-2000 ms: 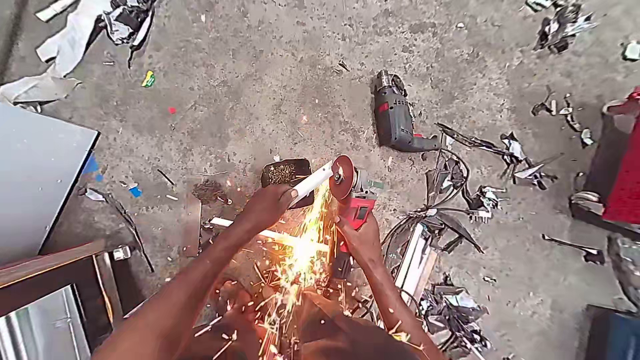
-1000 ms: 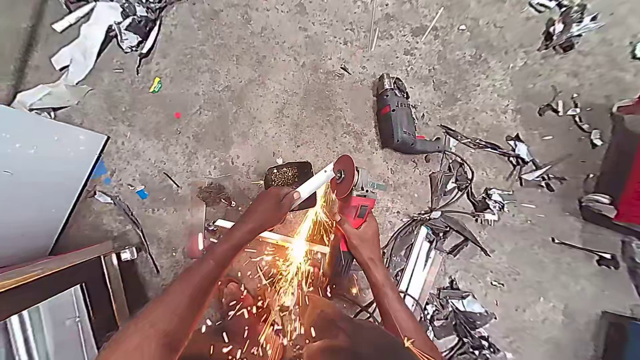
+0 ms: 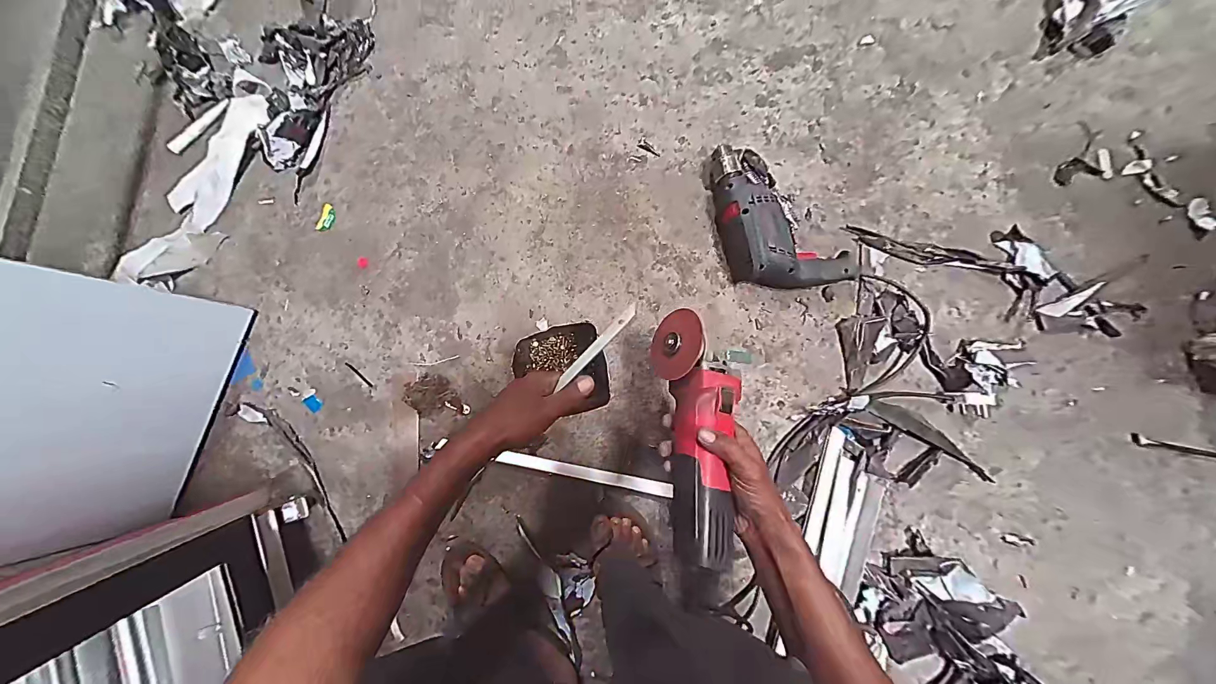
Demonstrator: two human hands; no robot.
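Observation:
A flat pale metal strip (image 3: 600,344) is gripped near its lower end by my left hand (image 3: 546,407), over a black tray of small brass-coloured screws (image 3: 553,351). My right hand (image 3: 736,465) is closed around the body of a red and black angle grinder (image 3: 703,418). Its reddish disc (image 3: 677,344) faces up, just right of the strip's tip and apart from it. No sparks show. Another white strip (image 3: 584,473) lies on the floor between my hands, its right end running to the grinder.
A dark corded power drill (image 3: 760,228) lies ahead on the concrete. Cables and torn wrapping (image 3: 950,589) lie to the right, beside white profiles (image 3: 841,503). A grey panel (image 3: 104,399) and a framed glazed piece (image 3: 142,608) stand at the left. My feet are close below.
The sparks have stopped. The strip, earlier against the grinder's disc, is now apart from it. The disc now shows its flat face more fully.

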